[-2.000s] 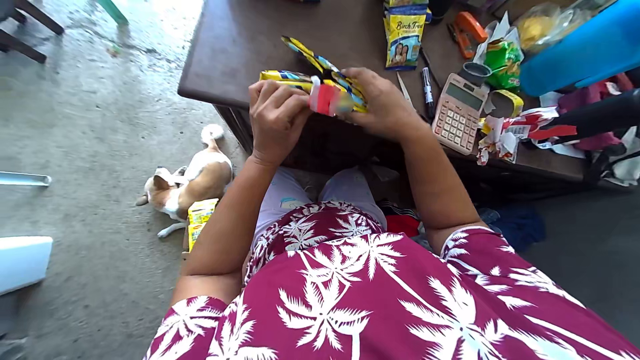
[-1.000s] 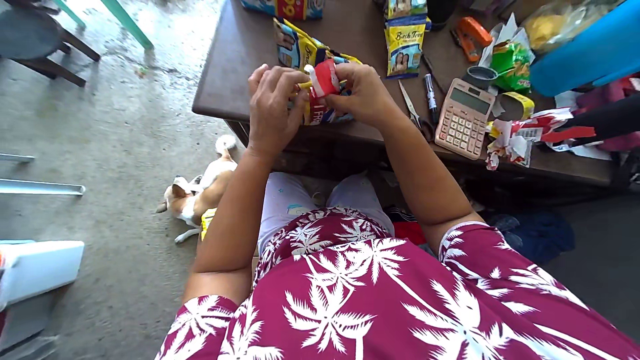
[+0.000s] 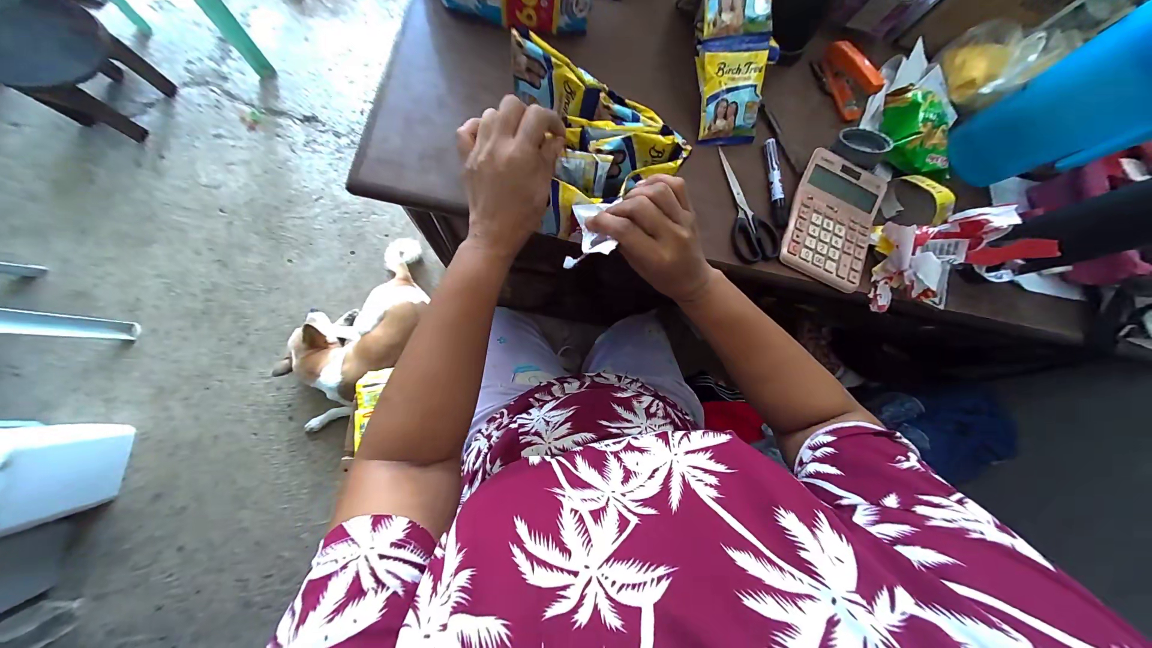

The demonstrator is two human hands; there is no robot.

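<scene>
Yellow and blue Birch Tree sachets lie bunched in a folded strip at the near edge of the brown table. Over the left side of the bunch is my left hand, its fingers curled against the sachets; whether it grips one is hidden. My right hand pinches a crumpled white piece of torn paper or wrapper at the near side of the bunch. Another strip of Birch Tree sachets lies farther back, to the right.
Scissors, a marker, a pink calculator, an orange stapler, a roll of tape and torn wrappers lie at the right. A blue-red pack is at the back. A dog lies on the floor beside a box.
The red and white piece earlier between both hands is now a crumpled white piece in my right hand alone. My hands have moved apart, and the strip of sachets lies on the table.
</scene>
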